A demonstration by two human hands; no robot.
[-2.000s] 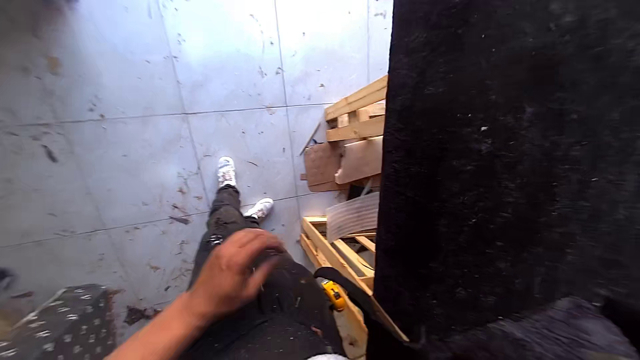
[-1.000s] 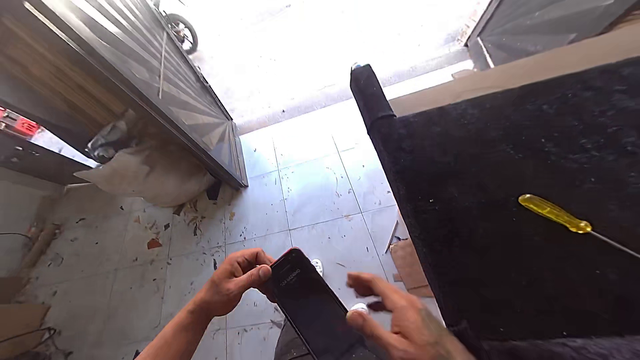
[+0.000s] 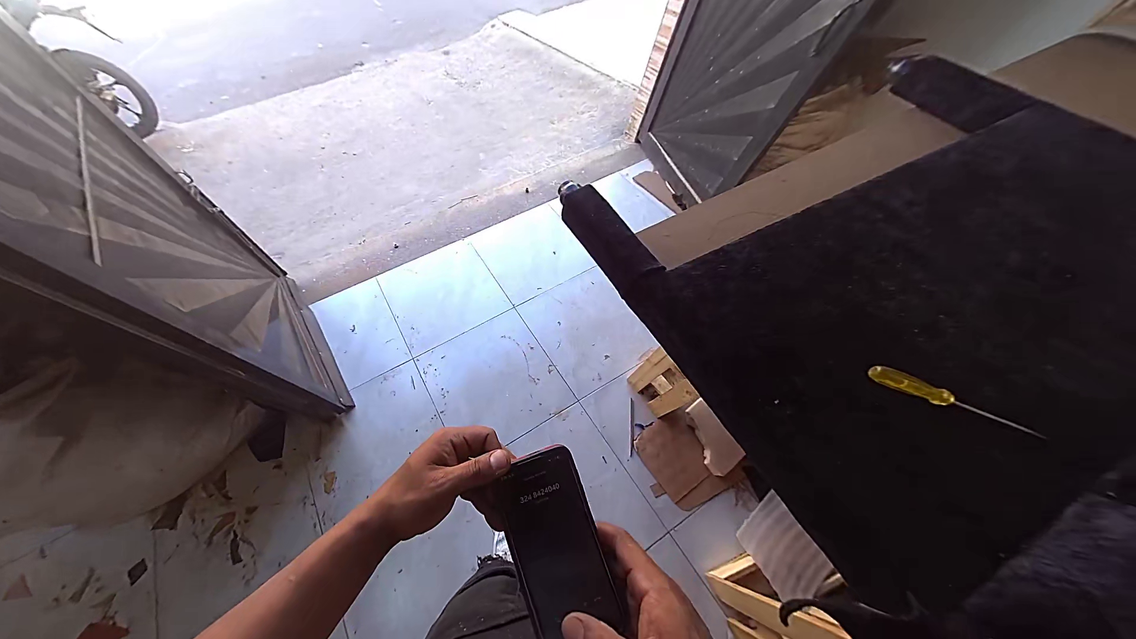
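Observation:
A dark smartphone [image 3: 561, 550] is held upright at the bottom centre, its screen dark and bearing writing. My left hand [image 3: 448, 484] pinches its upper left edge between thumb and fingers. Around the lower right side wraps my right hand [image 3: 643, 590], its thumb over the bottom of the screen. To the right, a screwdriver [image 3: 912, 387] with a yellow handle lies on a large piece covered in black fabric [image 3: 843, 293]; neither hand touches it.
A metal door leaf [image 3: 177, 240] stands at left, another [image 3: 737, 89] at upper right. Outside is a motorcycle wheel [image 3: 111, 93]. Wooden frame pieces [image 3: 772, 599] and cardboard scraps [image 3: 679, 457] lie beside the black piece. Scraps litter the tiled floor [image 3: 497, 355].
My right hand, apart from the phone's side one second ago, now holds its lower right side. Two seconds ago no phone was in view. The view has swung toward the doorway.

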